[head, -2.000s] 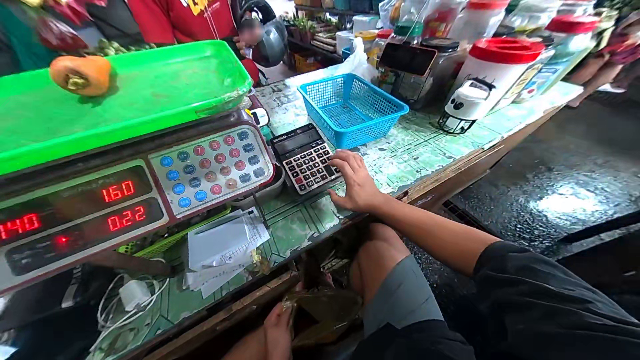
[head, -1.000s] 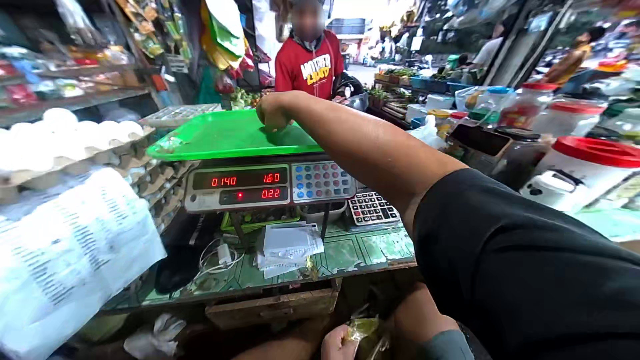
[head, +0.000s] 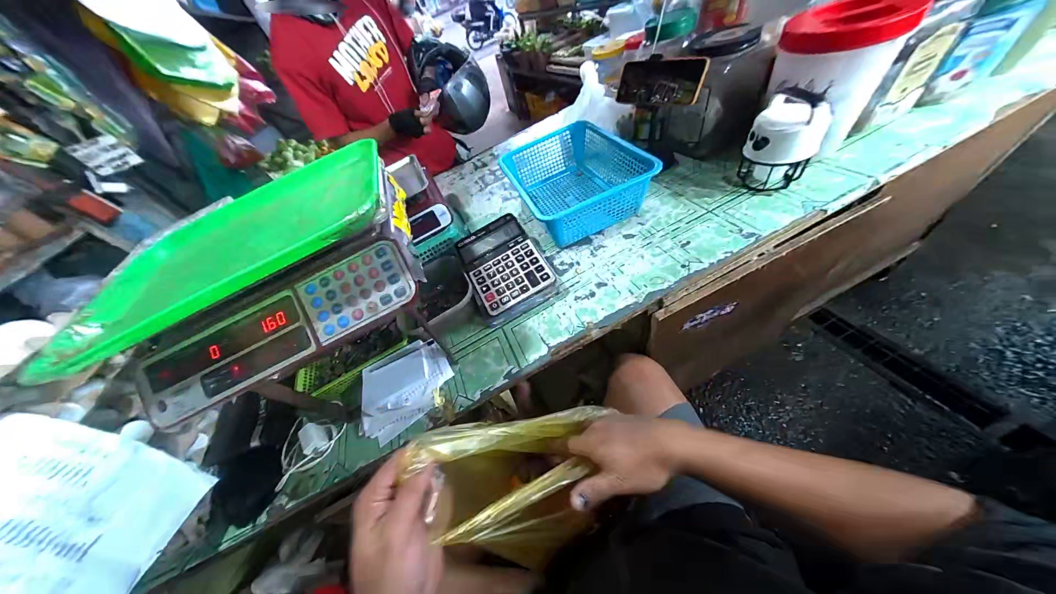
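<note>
A yellow translucent plastic bag [head: 511, 495] hangs between my hands over my lap, its mouth spread wide. My left hand [head: 400, 520] grips the left rim, fingers and thumb pinching the film. At the right rim my right hand [head: 623, 454] holds the plastic, partly inside the mouth; something orange shows dimly within the bag. Ahead stands a digital scale [head: 272, 330] with red digits and a bare green tray [head: 239, 239]. To its right lie a desk calculator [head: 507, 268] and a blue plastic basket [head: 577, 181].
Loose papers [head: 404, 388] lie at the counter's near edge. A phone on a stand [head: 662, 81], a white lantern-like device [head: 788, 132] and a red-lidded container [head: 841, 74] stand at the right. A person in a red shirt [head: 355, 74] is across the counter, beside a dark helmet [head: 464, 95].
My right hand has come from the scale's tray down to the bag, and both hands now spread the mouth. The orange vegetable seen on the tray two seconds ago is off it. The view has swung.
</note>
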